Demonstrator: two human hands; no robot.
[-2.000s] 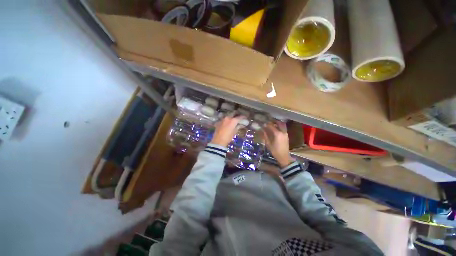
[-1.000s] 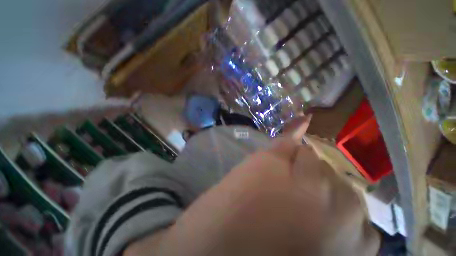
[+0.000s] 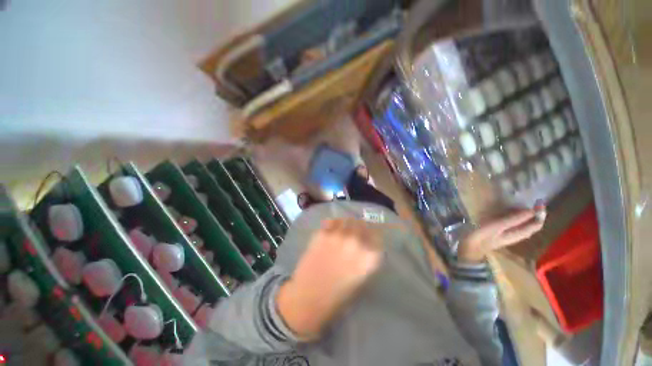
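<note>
Several white rounded charging cases sit on the green shelves of the rack at the left, some with thin leads. A clear tray at the upper right has rows of pale units in its pockets. Shiny clear plastic with blue showing through lies beside it. My left hand is in front of my body, blurred, with its fingers curled; I cannot tell whether it holds anything. My right hand is below the filled tray, fingers extended and apart from the thumb, with nothing clearly in it.
A red bin stands below the tray at the right. A metal-edged shelf runs down the right side. Folded grey-framed equipment in cardboard leans at the top. A blue stool stands between the rack and the trays.
The view has turned toward the rack at the left. Both hands were at the trays earlier; my left hand is now back in front of my body, and my right hand is below the tray.
</note>
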